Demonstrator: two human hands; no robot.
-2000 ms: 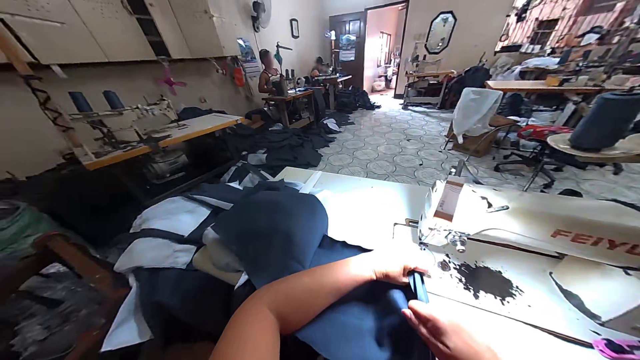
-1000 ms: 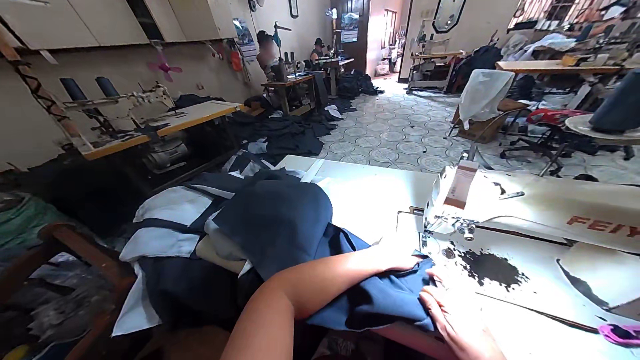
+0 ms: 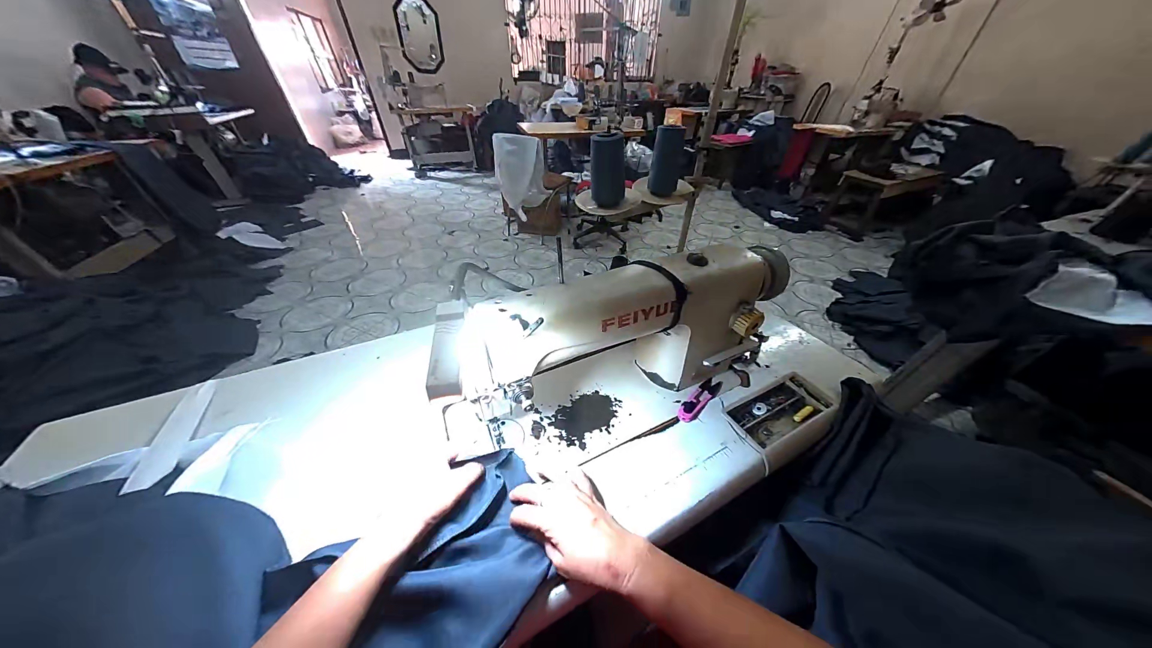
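A white Feiyue sewing machine (image 3: 612,315) stands on the pale table, its lamp glaring around the needle and presser foot (image 3: 497,430). Dark blue fabric (image 3: 477,576) lies just in front of the needle and falls over the table's near edge. My left hand (image 3: 441,490) rests on the cloth at the left, its fingertips near the presser foot and washed out by glare. With bent fingers, my right hand (image 3: 576,526) grips the cloth at the right. Whether the fabric's edge lies under the foot cannot be told.
A tray of small parts (image 3: 783,409) is set into the table, beside pink thread snips (image 3: 697,400). More dark cloth (image 3: 972,522) lies at the right, and navy fabric (image 3: 135,558) at the left. Thread cones (image 3: 607,171) stand behind the machine. A person (image 3: 99,81) sits far left.
The view has swung right, bringing the whole machine into sight. Both hands have stayed at the cloth near the needle; the fabric strip held upright two seconds ago now lies lower, by the presser foot.
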